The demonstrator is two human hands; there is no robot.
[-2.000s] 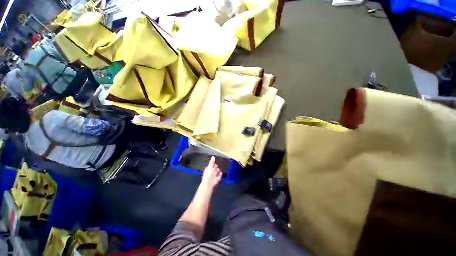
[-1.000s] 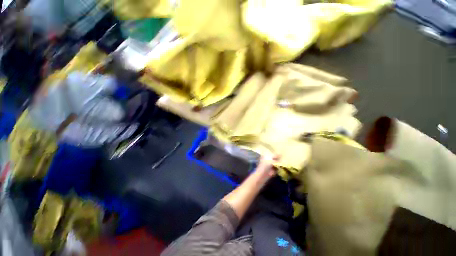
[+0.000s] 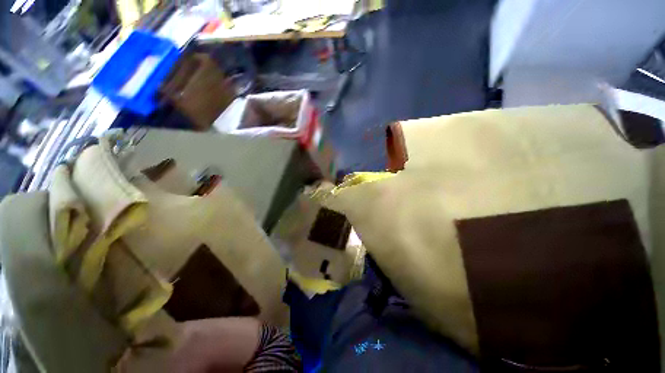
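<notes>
A stack of folded beige panels with a dark-brown square (image 3: 211, 285) is at the left, close to me, its yellow edges curling. My left hand (image 3: 175, 348) is at the bottom left, blurred, gripping the lower edge of this stack; its fingertips are partly hidden. A second beige panel stack (image 3: 510, 164) with a large brown square and a rolled brown edge hangs close in front of me at the right. My right hand is not in view. Another beige piece with a small brown square (image 3: 329, 229) shows between the two stacks.
The grey table (image 3: 240, 164) is behind the left stack. A white-lined box with a red side (image 3: 281, 114) stands beyond it, beside a brown carton (image 3: 198, 91) and a blue bin (image 3: 136, 71). A work table (image 3: 284, 28) is farther back.
The view has swung to the right. My left hand has taken hold of the beige stack from the table edge, which is now nearer to me. The right stack still hangs in front of me.
</notes>
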